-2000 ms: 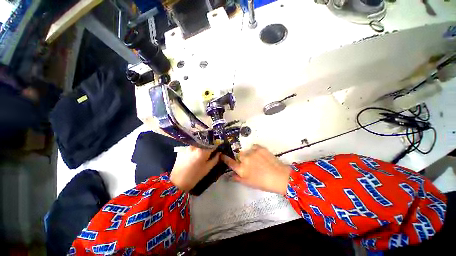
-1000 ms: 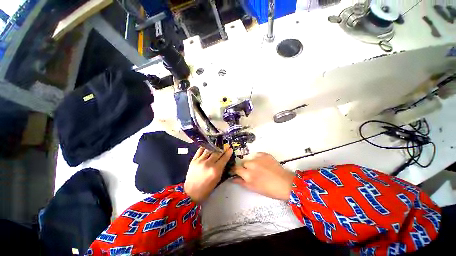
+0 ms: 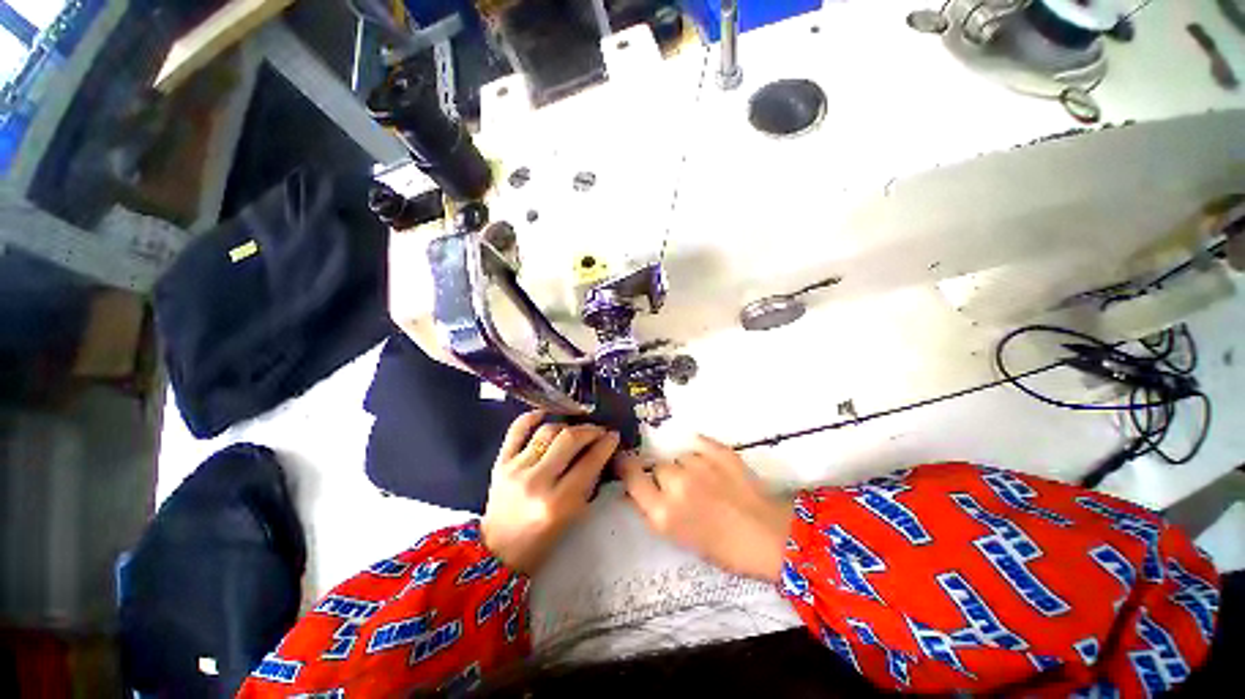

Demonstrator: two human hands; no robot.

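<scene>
A black fabric piece (image 3: 434, 434) lies on the white table left of the machine's needle area and runs under my left hand to the needle area. My left hand (image 3: 546, 489) presses on it with bent fingers close to the presser foot area. My right hand (image 3: 707, 508) is just right of it, its fingertips at the fabric's edge. The two hands nearly touch. The needle and presser foot are hidden behind the dark head attachment (image 3: 471, 307) and the fingers. The cream-white sewing machine head (image 3: 874, 225) stands behind both hands.
A dark fabric pile with a yellowish sticker (image 3: 273, 307) lies at upper left. Another dark pile (image 3: 212, 574) lies at lower left. Black cord (image 3: 1113, 376) lies in loops at right. A bobbin winder (image 3: 1045, 55) is at top right. Metal shelving stands behind at left.
Since one second ago, the view has shifted slightly. My left hand's fingers are more bent over the fabric, and the fabric's small white sticker is now mostly covered by the head attachment.
</scene>
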